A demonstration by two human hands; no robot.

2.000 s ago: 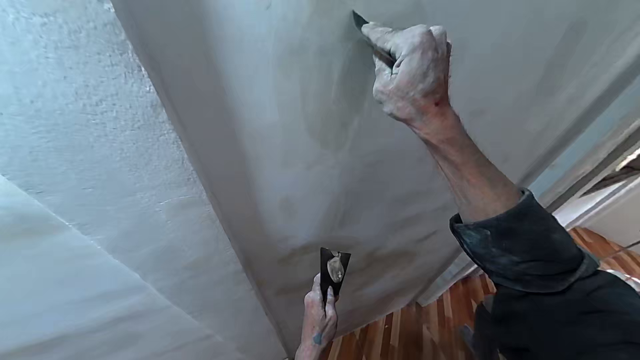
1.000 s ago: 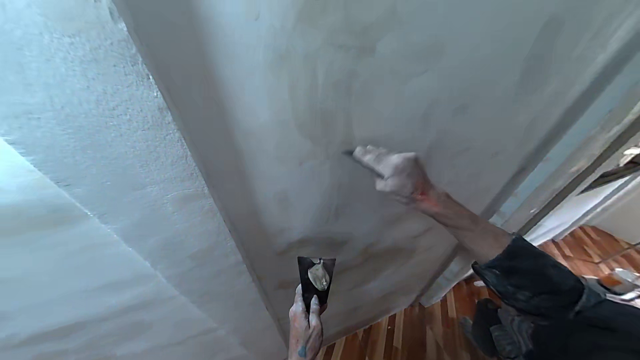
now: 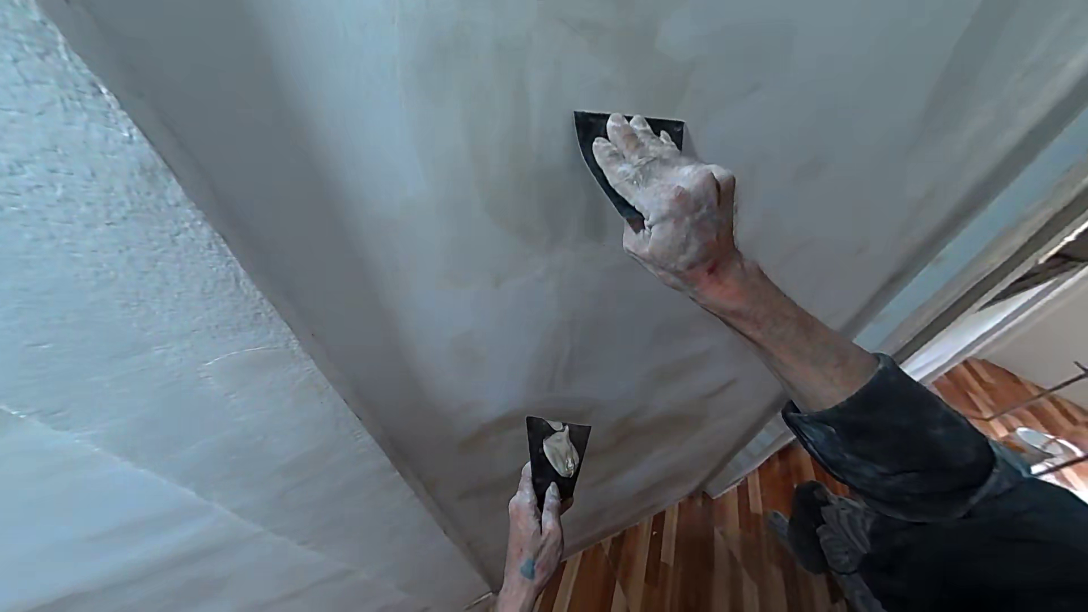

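My right hand [image 3: 676, 200], dusted with white compound, grips a dark putty knife [image 3: 602, 157] with its fingers spread over the blade. The blade lies against the smooth grey plastered wall [image 3: 476, 297], which bears damp-looking streaks. Lower down, my left hand [image 3: 537, 527] holds another dark putty knife [image 3: 539, 442] upright by its lower end. A lump of pale filler [image 3: 560, 450] sits on that blade. The handles of both knives are mostly hidden by my fingers.
A rough-textured white wall section [image 3: 127, 280] meets the smooth wall along a corner at the left. Striped wooden flooring [image 3: 680, 544] lies below. At the right are a frame-like ledge [image 3: 1003, 246] and a white round container [image 3: 1045, 446] on the floor.
My right hand first came down the wall, and since one second ago it has moved up again, with its knife turned from edge-on to flat. My left hand still holds the loaded knife low.
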